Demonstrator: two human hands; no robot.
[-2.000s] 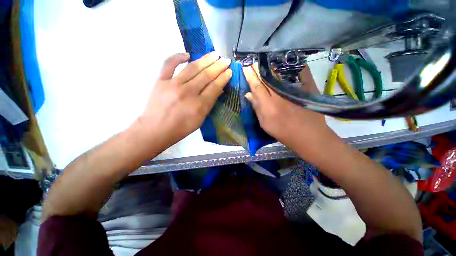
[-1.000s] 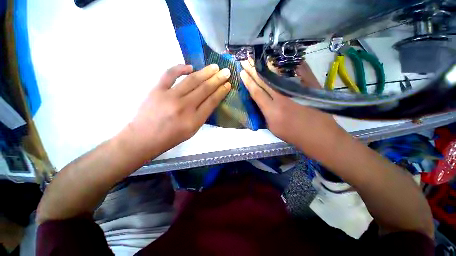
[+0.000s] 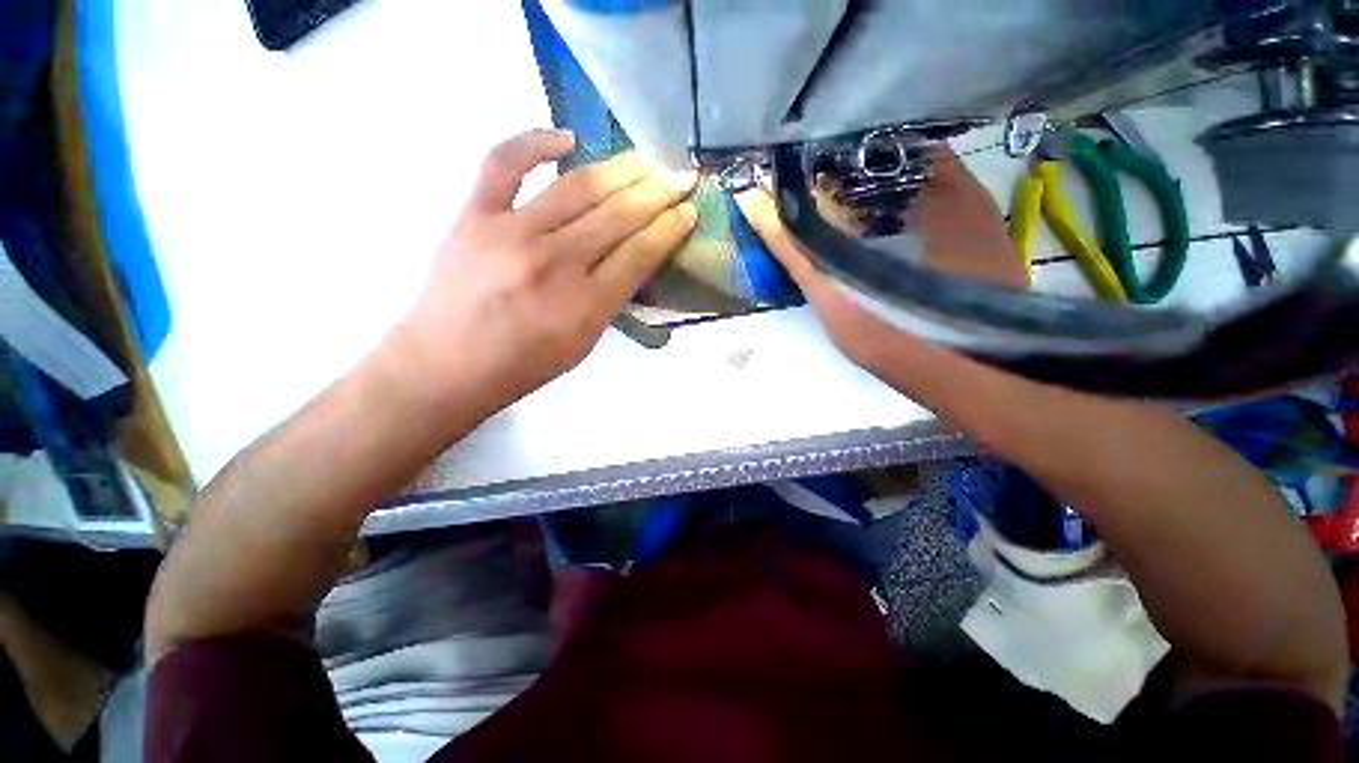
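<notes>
A blue, yellow and dark plaid cut piece [image 3: 701,277] lies under the head of the sewing machine [image 3: 954,67]. My left hand [image 3: 559,268] lies flat on its left part, fingertips close to the presser foot [image 3: 741,173]. My right hand [image 3: 835,283] presses its right side; its fingers are partly hidden behind the machine's dark curved rim. The piece's far end shows behind my left hand. Its near edge lies just in front of my fingers. The needle itself is too blurred to tell.
Scissors with yellow and green handles [image 3: 1140,224] lie right of the needle area, with small dark-tipped snips [image 3: 1252,260] beyond. A phone [image 3: 298,15] lies at the back left. The ruler-marked table edge [image 3: 671,480] runs in front. White cloth [image 3: 1066,634] hangs below at right.
The plaid piece has moved away from me under the machine head, so less of it shows on the near side. Both hands stay beside the presser foot. The view has shifted slightly.
</notes>
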